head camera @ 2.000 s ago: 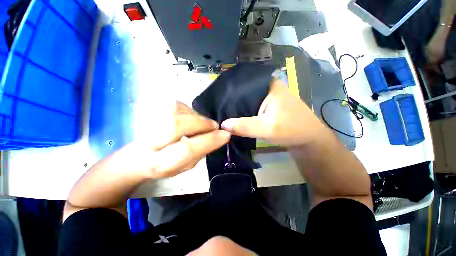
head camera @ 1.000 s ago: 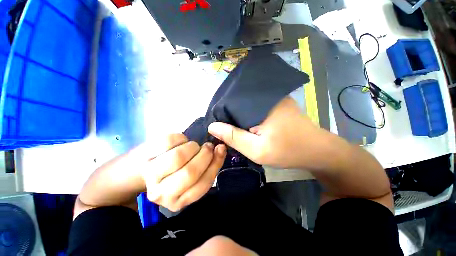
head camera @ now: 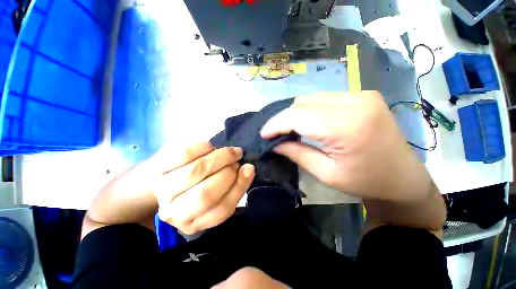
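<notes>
A black fabric piece (head camera: 246, 131) is bunched between my two bare hands, in front of the sewing machine head (head camera: 240, 25). My left hand (head camera: 198, 183) pinches its lower left side with thumb and fingers. My right hand (head camera: 339, 141) grips its right side, thumb below and fingers above. More black fabric hangs below toward a rounded black pouch (head camera: 274, 197) at the table edge. My fingers hide part of the fabric. The brass-coloured clamp (head camera: 277, 64) under the head shows no fabric on it.
A large blue crate (head camera: 56, 84) stands at far left. Yellow tape (head camera: 353, 69) marks the bed plate. At right are two blue bins (head camera: 471, 73), green-handled snips (head camera: 440, 114) with black cord, and a white basket (head camera: 472, 230) with black pieces below the table.
The black fabric has come away from the clamp area toward me and is more bunched. My right hand has shifted its grip, with its fingers now over the fabric's upper side.
</notes>
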